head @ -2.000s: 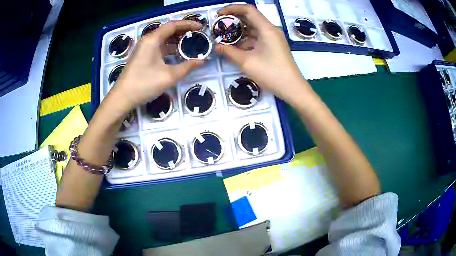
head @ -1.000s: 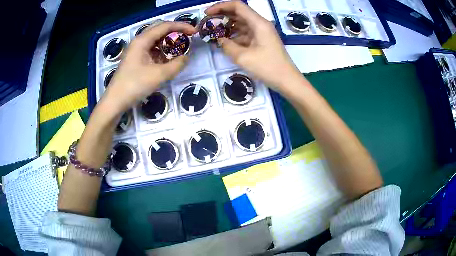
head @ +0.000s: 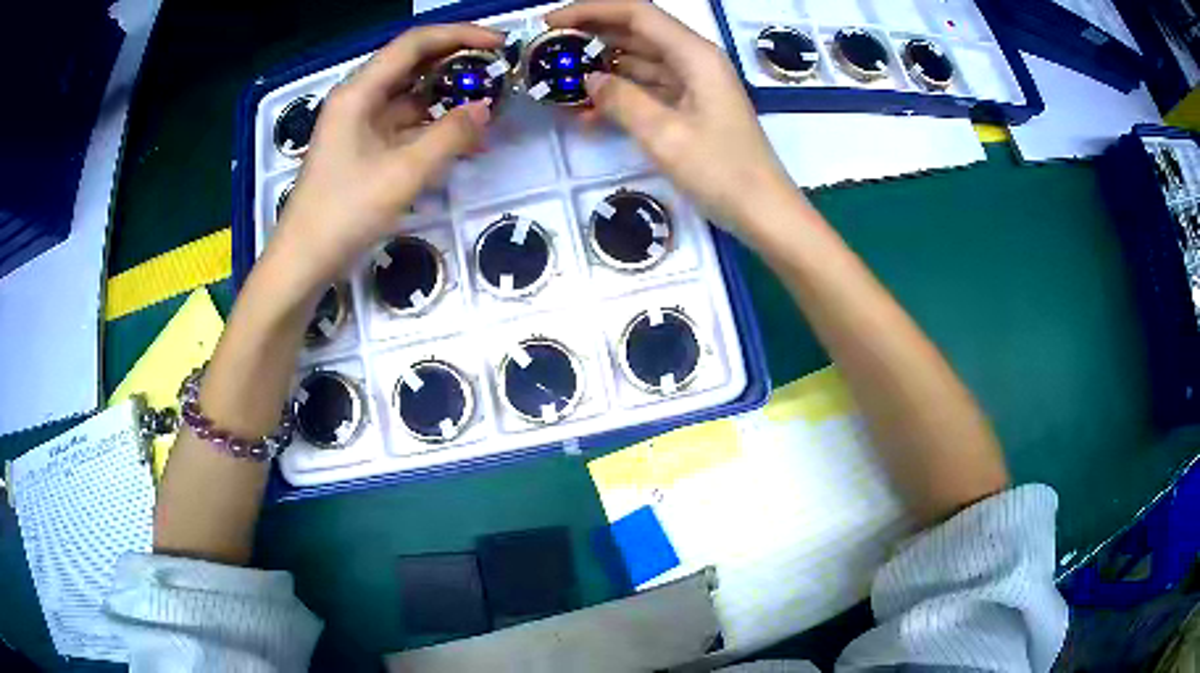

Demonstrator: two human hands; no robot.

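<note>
My left hand (head: 388, 145) holds a round smartwatch unit (head: 466, 84) by its rim, above the back of the tray. My right hand (head: 678, 112) holds another round unit (head: 565, 69) beside it, a small gap apart. Both faces are dark with bright blue spots and small white tabs at the edge. Below them, the white blister tray (head: 505, 168) in its dark blue tray box (head: 526, 463) holds several round units with black screens and white tabs, such as one at the front (head: 540, 379). My left hand hides some pockets.
A second tray box (head: 908, 108) at back right holds three units. Stacked boxes (head: 1158, 283) stand at far right. A clipboard form (head: 86, 526) and yellow paper (head: 178, 348) lie left. Near the front edge are black squares (head: 526, 575), a blue square (head: 644, 547), a record sheet (head: 776, 526) and a grey-beige strip (head: 566, 634).
The left unit's face has turned from plain black through reddish reflections to dark with blue spots. The right unit's reflections have also changed from reddish to blue. Both hands still hold their units.
</note>
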